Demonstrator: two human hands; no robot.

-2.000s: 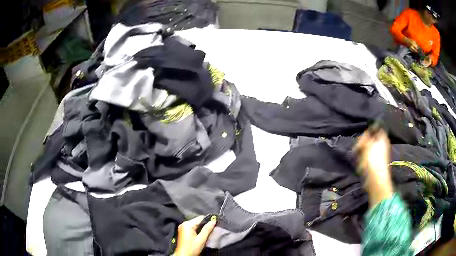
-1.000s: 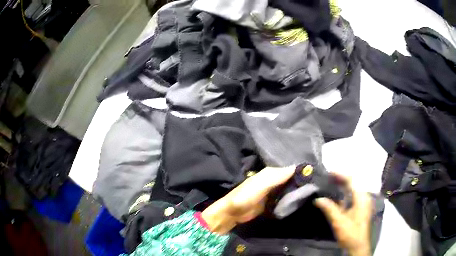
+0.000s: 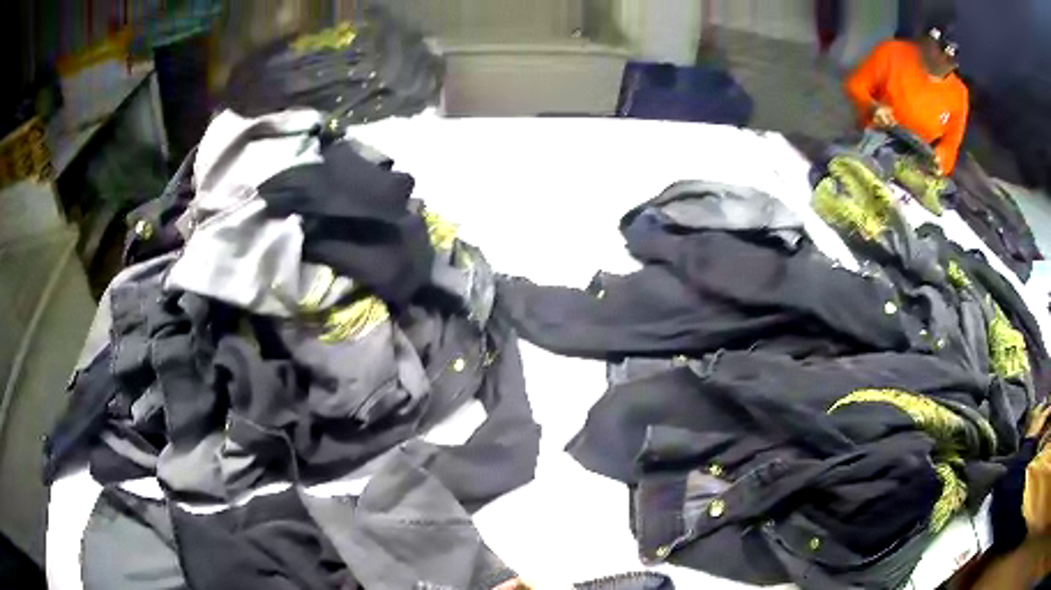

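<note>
A grey and black denim garment (image 3: 398, 519) lies at the near edge of the white table, its lower part cut off by the bottom edge of the picture. A sliver of my left hand (image 3: 509, 584) shows at the bottom edge beside the grey cloth; its fingers and any hold are cut off. A short stitched dark edge of cloth (image 3: 622, 581) shows to the right of it. My right hand is out of the picture.
A garment heap (image 3: 311, 334) with pale grey and black cloth stands at left. Another pile of dark jackets (image 3: 749, 426) with yellow embroidery lies at right on the white table (image 3: 519, 173). A person in orange (image 3: 916, 92) is at the far right. Large grey bins (image 3: 524, 83) stand behind.
The view has risen from the near garment to the whole table. Both hands, earlier at the garment's dark buttoned part, have dropped out of view except a sliver of the left.
</note>
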